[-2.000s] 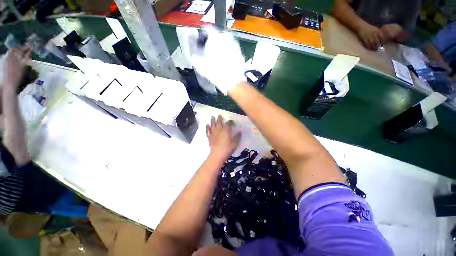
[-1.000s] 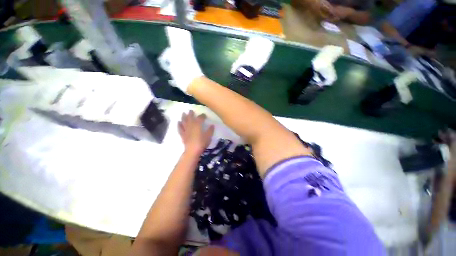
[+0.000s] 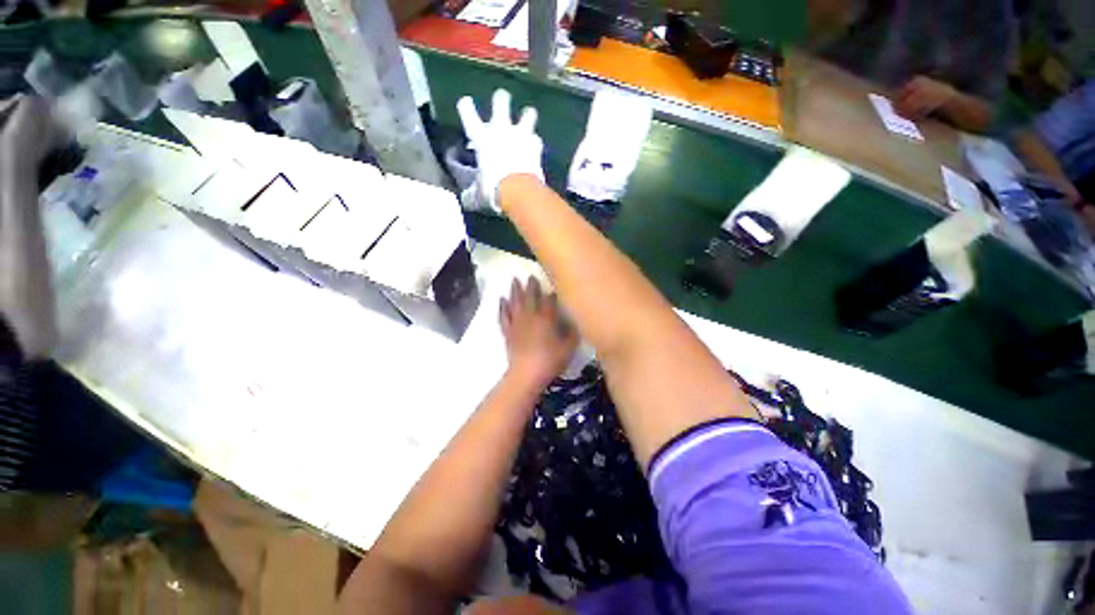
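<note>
My right hand [image 3: 504,147], in a white glove, is stretched over the green conveyor belt [image 3: 654,258] with its fingers spread. I see nothing held in it. A bagged device or box partly shows behind its wrist. My bare left hand [image 3: 536,327] rests on the white bench at the upper edge of the heap of black cables [image 3: 576,469], fingers apart. An open retail box with a white flap [image 3: 610,144] stands on the belt right of my glove. Another box [image 3: 769,214] stands farther right.
A row of dark boxes with white flaps [image 3: 324,228] stands on the bench [image 3: 276,396] at left. A metal post [image 3: 378,96] rises behind it. More boxes [image 3: 895,286] stand on the belt at right. A person's hand [image 3: 931,99] is at the far bench. Another person's arm is at left.
The boxes on the belt have shifted relative to my hands, and the view has swung. My gloved hand has opened with its fingers spread. My left hand has stayed beside the cable heap.
</note>
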